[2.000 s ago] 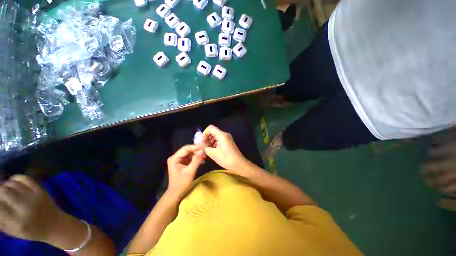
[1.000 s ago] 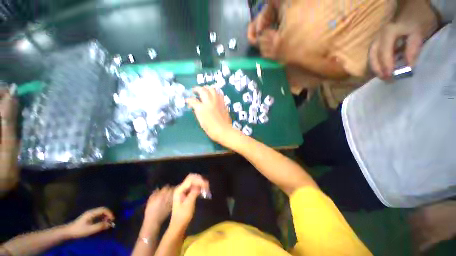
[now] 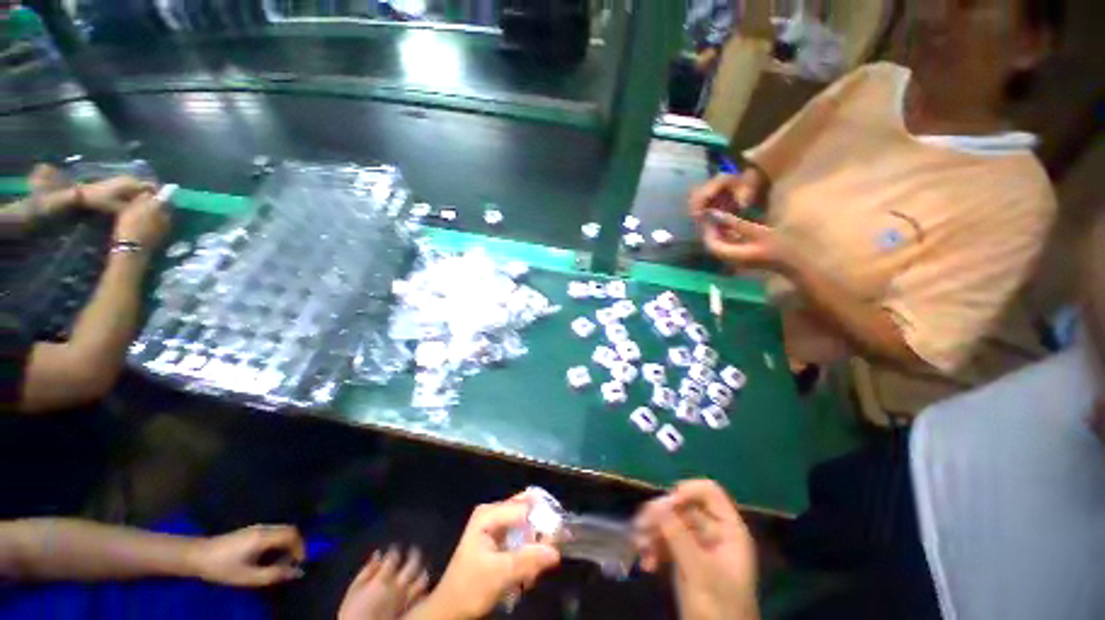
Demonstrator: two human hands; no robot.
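My left hand [image 3: 494,560] holds a small white unit [image 3: 542,515] between thumb and fingers, over the lap below the bench edge. My right hand [image 3: 700,545] is blurred and pinches the end of a clear poly bag [image 3: 600,538] stretched between both hands. Whether the unit is inside the bag cannot be told. Loose white units [image 3: 670,436] with dark centres lie scattered on the green bench top [image 3: 521,418]. A heap of shiny bagged units [image 3: 467,309] lies left of them.
Clear blister trays [image 3: 279,285] cover the bench's left part. A dark conveyor [image 3: 509,164] behind carries a few loose units. A green post [image 3: 627,145] stands behind the bench. A person in peach [image 3: 897,218] sits right, one in white [image 3: 1018,484] nearer. Other people's hands are at left.
My right hand has come back from the loose units on the bench to my left hand, and a clear bag now spans both. The view has tilted up, showing more of the conveyor and neighbours.
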